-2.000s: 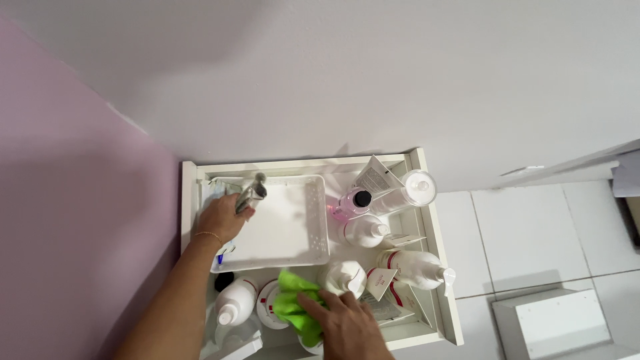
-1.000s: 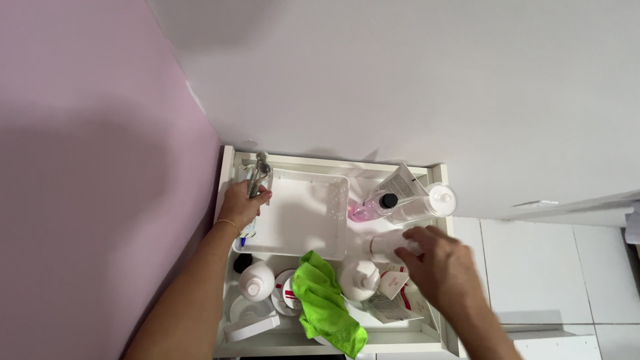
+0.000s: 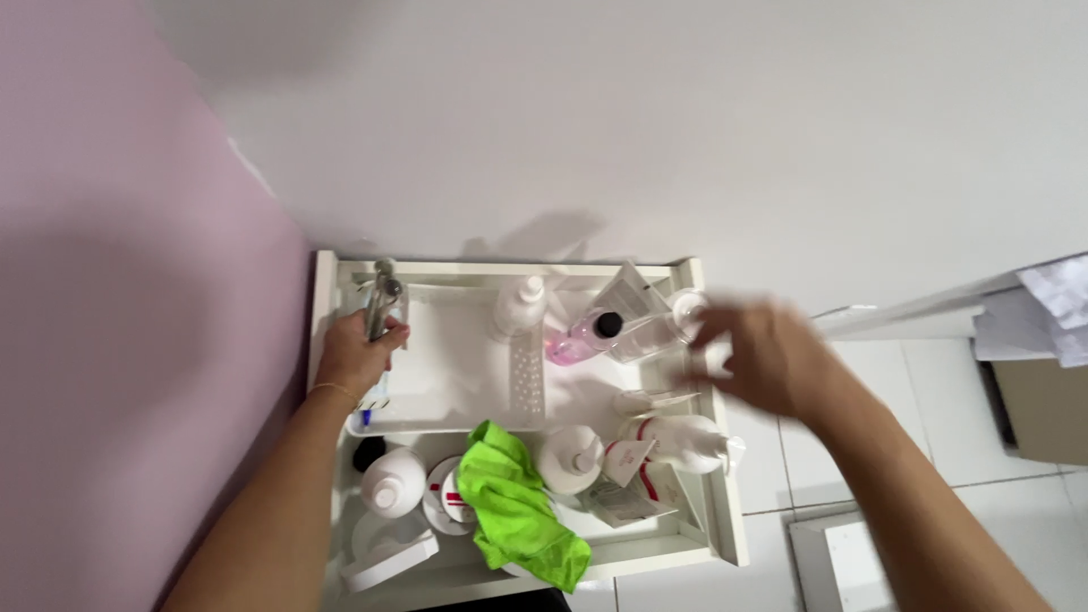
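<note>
My left hand [image 3: 361, 348] grips metal tools [image 3: 380, 306], whose exact kind I cannot tell, over the left end of a white plastic tray [image 3: 450, 365]. My right hand [image 3: 756, 353] is blurred, fingers spread, beside a clear bottle with a white cap [image 3: 687, 313]. A white bottle [image 3: 520, 306] stands inside the tray's right end. Right of the tray leans a pink liquid bottle with a black cap [image 3: 586, 336]. A bright green cloth [image 3: 518, 501] lies over containers below the tray, next to a white pump bottle [image 3: 571, 459].
The white wooden drawer [image 3: 727, 476] also holds a white bottle [image 3: 393, 482], a pump bottle with a red stripe [image 3: 684, 444], round tubs [image 3: 446, 493] and packets [image 3: 629, 501]. A pink wall [image 3: 127, 297] borders it at left. White floor tiles [image 3: 756, 544] lie right.
My right hand has let go of the green cloth, taken hold of a white bottle right of the tray and let go of it. A white bottle now stands in the tray. My left hand keeps the metal tools.
</note>
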